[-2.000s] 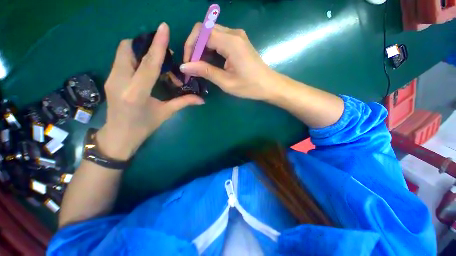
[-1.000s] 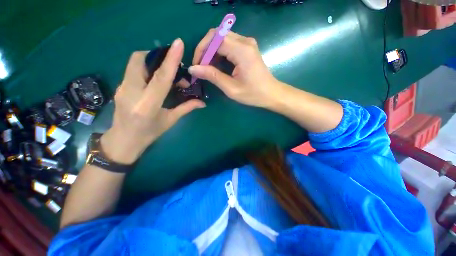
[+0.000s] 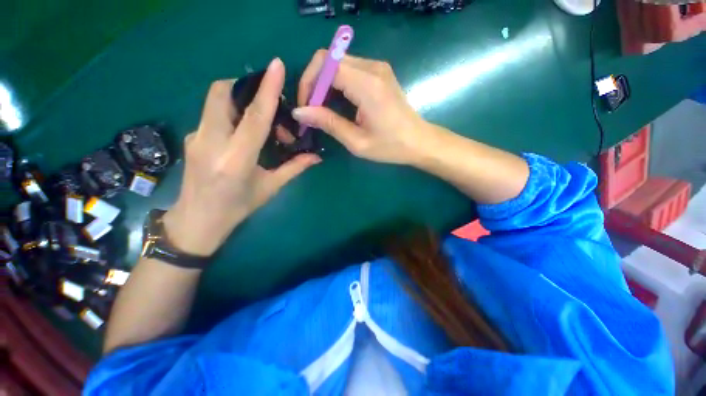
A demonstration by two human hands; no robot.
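My left hand [image 3: 232, 158] holds a glossy black display module [image 3: 246, 90] between its fingers and a dark watch housing [image 3: 308, 142] near its thumb. My right hand [image 3: 368, 112] grips pink-purple tweezers [image 3: 328, 71], rear end up, tip pointing down at the housing. The tweezer tip and the spot it touches are too dark and small to make out. Fingers partly hide both the display and the housing.
Waiting housings [image 3: 142, 148] with white batteries [image 3: 101, 209] lie clustered at left on the green mat [image 3: 348, 209]. Dark parts [image 3: 418, 4] lie at the top edge. A single unit [image 3: 616, 91] lies at right beside a black cord [image 3: 594, 85]. Red-pink bins [image 3: 650, 199] stand at the right.
Since two seconds ago both hands have moved slightly right and down in the picture, with tweezers, display and housing still held. The top-edge parts have come into view; the left cluster appears shifted right.
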